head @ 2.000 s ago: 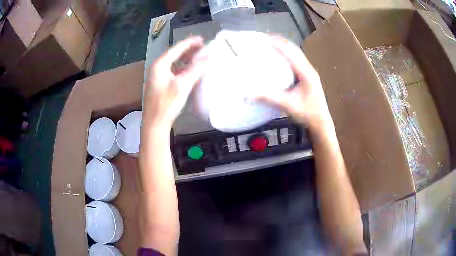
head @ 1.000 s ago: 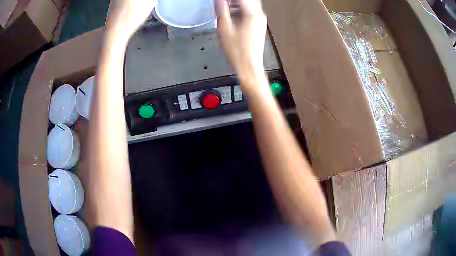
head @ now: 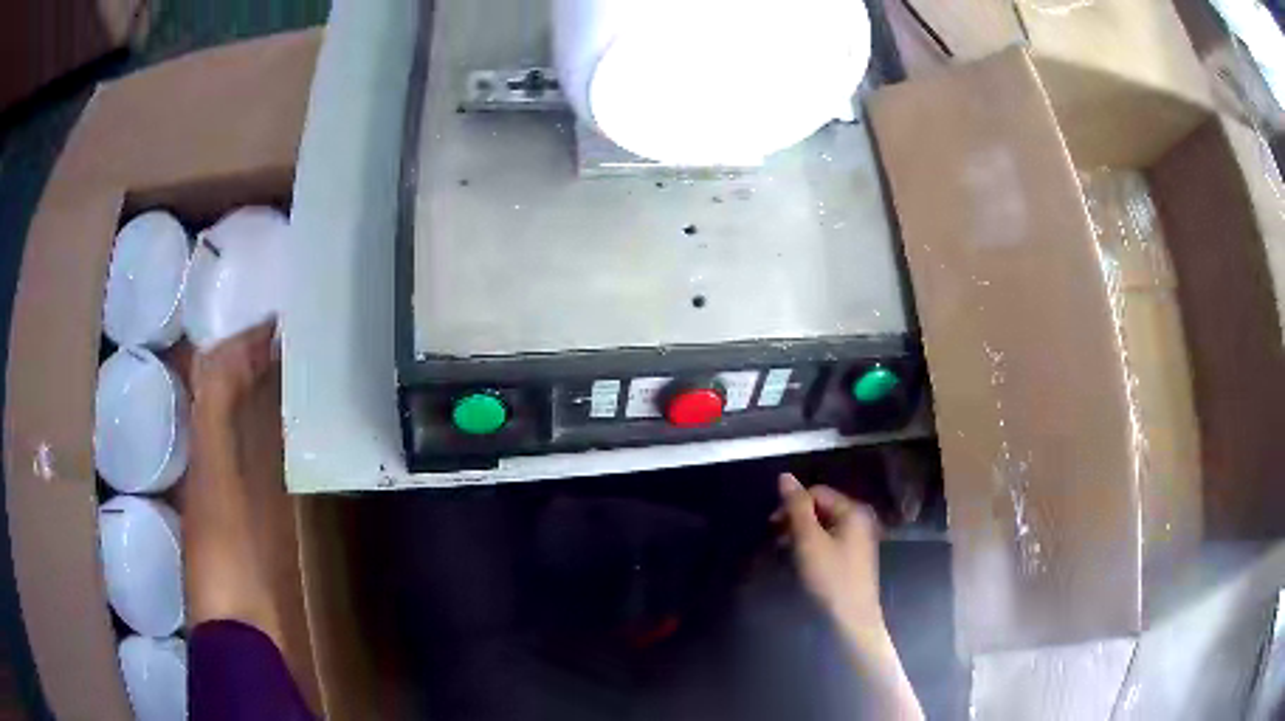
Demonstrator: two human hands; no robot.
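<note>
A white tub (head: 726, 78) sits on the silvery fixture (head: 662, 171) at the top centre, washed out by glare. My left hand (head: 237, 369) is down in the left carton at the lower edge of another white tub (head: 243, 278); its fingers are partly hidden, so its grip cannot be told. My right hand (head: 834, 542) is in front of the machine, below the panel, with fingers curled and nothing visible in it.
The black panel has a green button (head: 479, 413), a red button (head: 693, 407) and another green button (head: 875, 383). The left carton (head: 57, 423) holds several white tubs. An open carton (head: 1015, 352) with clear plastic stands at the right.
The tub is on the fixture and both hands have left it. My left hand has moved down into the left carton. My right hand has come back below the panel.
</note>
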